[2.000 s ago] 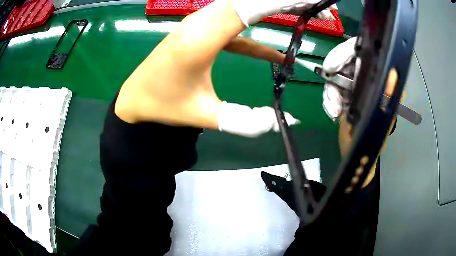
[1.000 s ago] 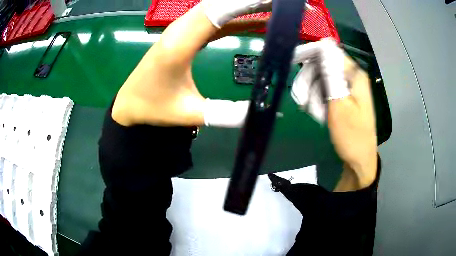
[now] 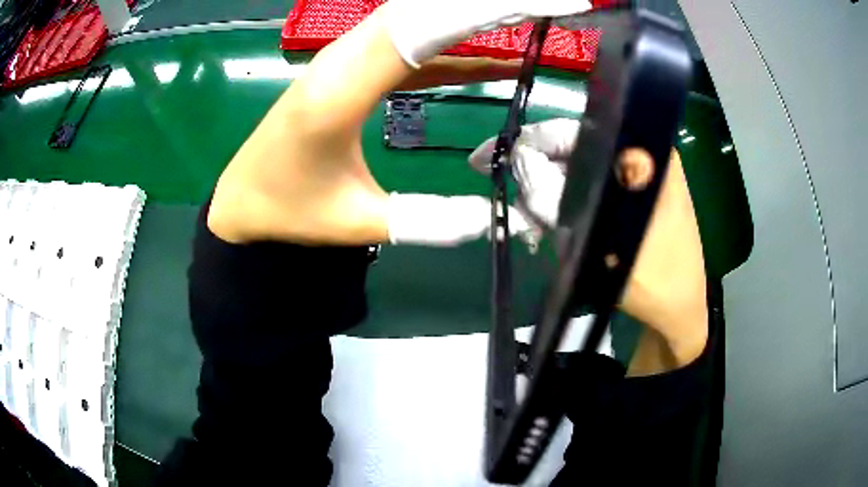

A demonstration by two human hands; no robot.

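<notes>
A black phone middle frame [image 3: 609, 190] stands on edge close to the camera, tilted, its open window facing partly left. My left hand [image 3: 381, 143], with white finger cots, grips the frame at its top edge and at its left side. My right hand [image 3: 542, 171], also in white finger cots, is behind the frame and partly hidden by it. Its fingers are bent beside the frame's inner side. Whether it holds a tool or touches the frame cannot be told.
Another black frame [image 3: 406, 122] lies on the green mat [image 3: 257, 124], and one more [image 3: 65, 131] lies far left. Red baskets [image 3: 476, 43] stand at the far side. A white blister tray [image 3: 67, 285] is at left, a white foam sheet [image 3: 409, 409] near, a grey panel [image 3: 790, 285] right.
The frame in my left hand swung left to nearly edge-on, then turned to show its side and window. My right hand moved left behind it. The tweezers seen two seconds ago no longer show.
</notes>
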